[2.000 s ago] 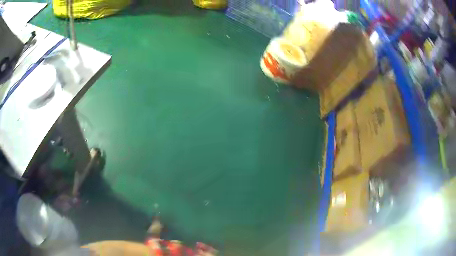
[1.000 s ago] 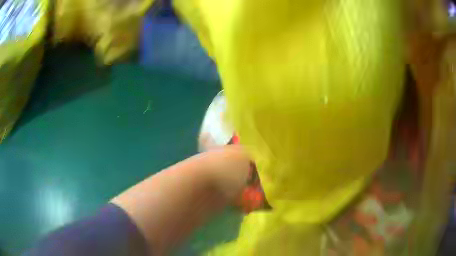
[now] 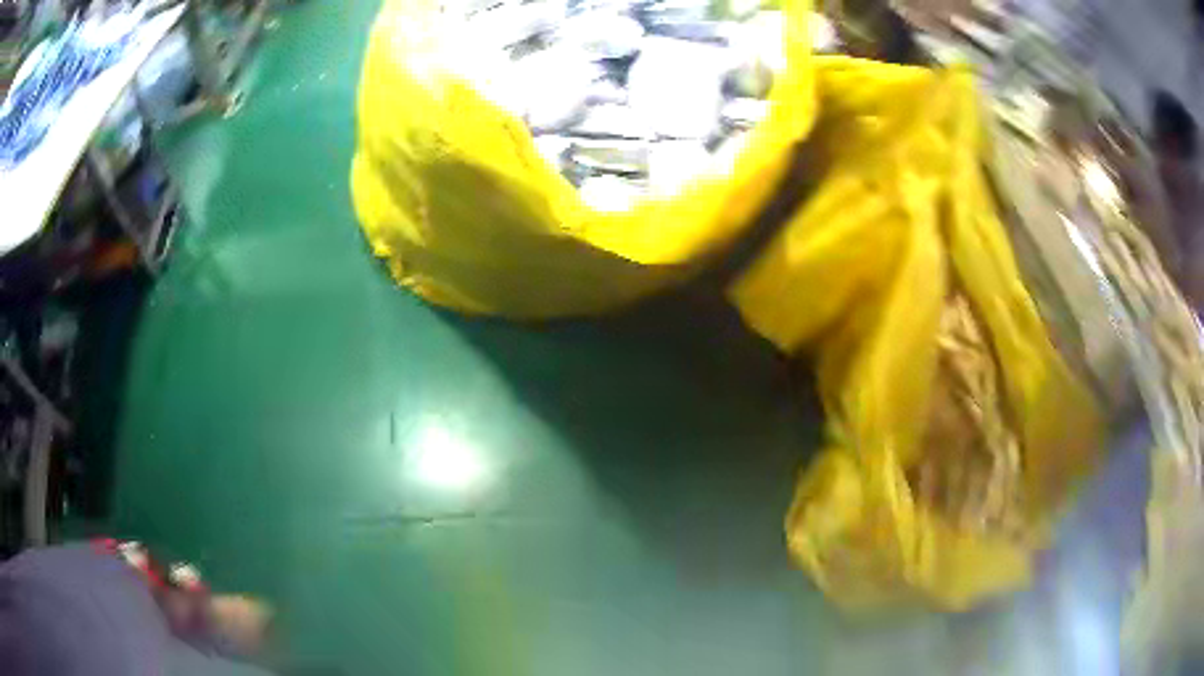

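A large yellow sack [image 3: 502, 251] stands open on the green floor at the top centre, full of white pieces [image 3: 621, 79]. A smaller, crumpled yellow sack [image 3: 885, 304] lies open to its right, with narrow tan pieces [image 3: 970, 409] inside. At the lower left edge is a grey-purple sleeve [image 3: 79, 614] with something red and white beside it. A small blurred skin-coloured part, apparently my left hand [image 3: 231, 621], shows past it, away from both sacks; its fingers cannot be made out. My right hand is not in view.
At the upper left, a white tabletop [image 3: 40, 185] holds a light blue tangle, with dark metal legs below it. Tan and brown material [image 3: 1116, 251] is piled along the right side. The green floor [image 3: 264, 436] runs between, with a bright reflection. The right rim is blurred.
The view has swung round. The yellow material that filled the centre, with an arm reaching to it, is gone from there. The arm now shows only at the lower left; both sacks are now visible.
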